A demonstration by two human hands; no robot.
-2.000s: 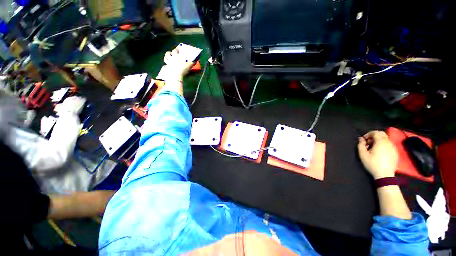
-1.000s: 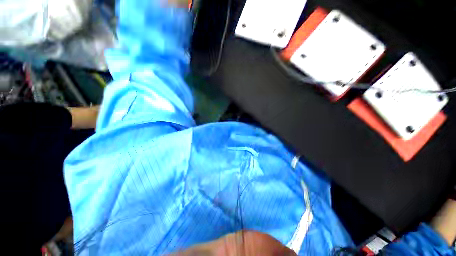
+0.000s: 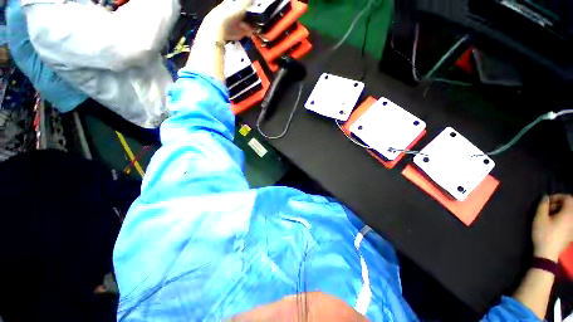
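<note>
Three white square device units lie in a row on the bench: a left one [image 3: 335,95], a middle one [image 3: 387,127] and a right one [image 3: 453,163]. The middle and right ones lie on orange-red foam pads [image 3: 465,210]. A thin cable crosses the middle and right units. My left hand [image 3: 234,20] is at the top edge, at a dark-edged unit [image 3: 264,12] above stacked foam holders [image 3: 286,47]; its fingers are partly hidden. My right hand [image 3: 554,224] rests at the right edge with curled fingers; whether it holds anything is unclear.
A black barcode scanner [image 3: 283,82] with its cord lies between the holders and the units. More units in orange foam [image 3: 242,75] stand at left. A neighbour's white sleeve [image 3: 107,50] is at upper left. A black printer [image 3: 502,31] is at upper right.
The view has swung left and down. My left hand held a white unit up two seconds ago; now it is at the stack on the left. My right hand remains at the right side.
</note>
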